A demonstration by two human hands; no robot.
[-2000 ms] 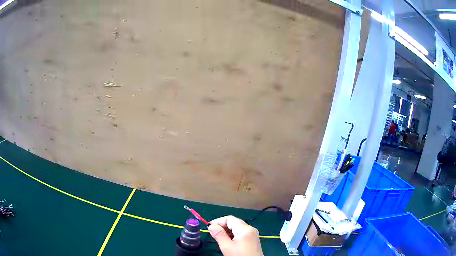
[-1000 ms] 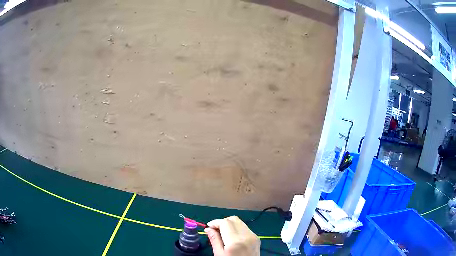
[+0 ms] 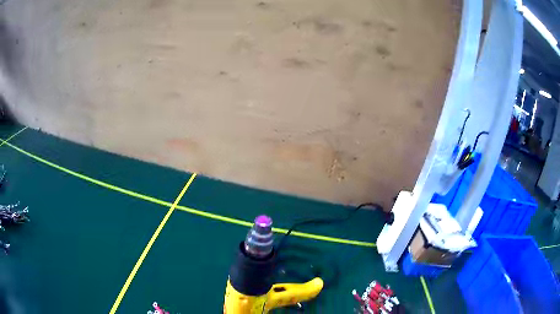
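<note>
The yellow heat gun (image 3: 245, 300) stands nozzle-up on the green mat, its handle pointing right, its lower part cut off by the bottom edge. Its stepped grey nozzle (image 3: 261, 238) has a pinkish-purple tip with nothing held over it. A pile of red-sleeved cable leads (image 3: 376, 299) lies to the right of the gun, partly cut off. A few more red ends (image 3: 157, 308) show at the bottom edge, left of the gun. Neither of my hands is in the picture.
A grey-silver bunch of wires (image 3: 12, 213) lies far left. A black power cord (image 3: 325, 219) runs behind the gun to a white block (image 3: 396, 218) at the post's foot. Blue bins (image 3: 506, 273) and a small box with papers (image 3: 433, 248) are at right. A brown board (image 3: 245, 92) stands behind.
My right hand and the red-sleeved lead it held over the nozzle have gone out of view. The view has tilted down, bringing in the gun's body and the red-ended piles.
</note>
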